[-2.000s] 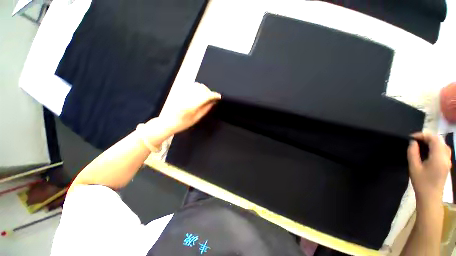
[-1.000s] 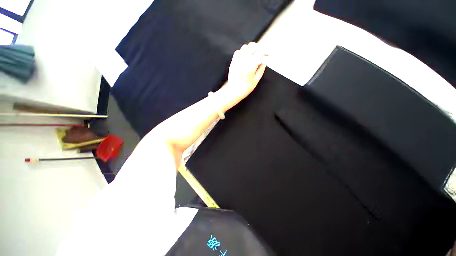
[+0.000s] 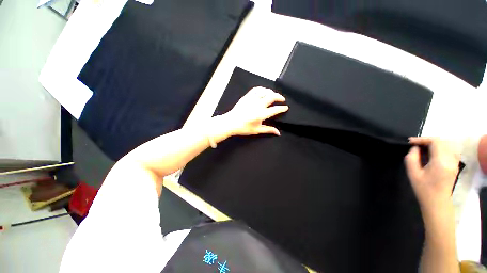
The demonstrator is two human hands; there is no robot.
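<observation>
The black lining fabric (image 3: 299, 181) lies over the near and left parts of the stiffer black bag panel (image 3: 363, 85), whose far section shows uncovered. A raised fold in the fabric runs between my hands. My left hand (image 3: 256, 112) rests on the fabric near the panel's left notch, fingers spread. My right hand (image 3: 435, 165) pinches the fabric's edge near the right notch. The panel under the fabric is hidden.
Stacked black fabric (image 3: 160, 64) lies at the left. More black pieces (image 3: 395, 29) lie beyond the panel. A reddish-orange object (image 3: 482, 153) is cut off at the right edge. A red container (image 3: 83, 199) is at lower left, below the table.
The fabric now covers the panel's left arm and more of its middle. My left hand let go of the fabric's left corner and moved inward; my right hand is back in view, holding the edge.
</observation>
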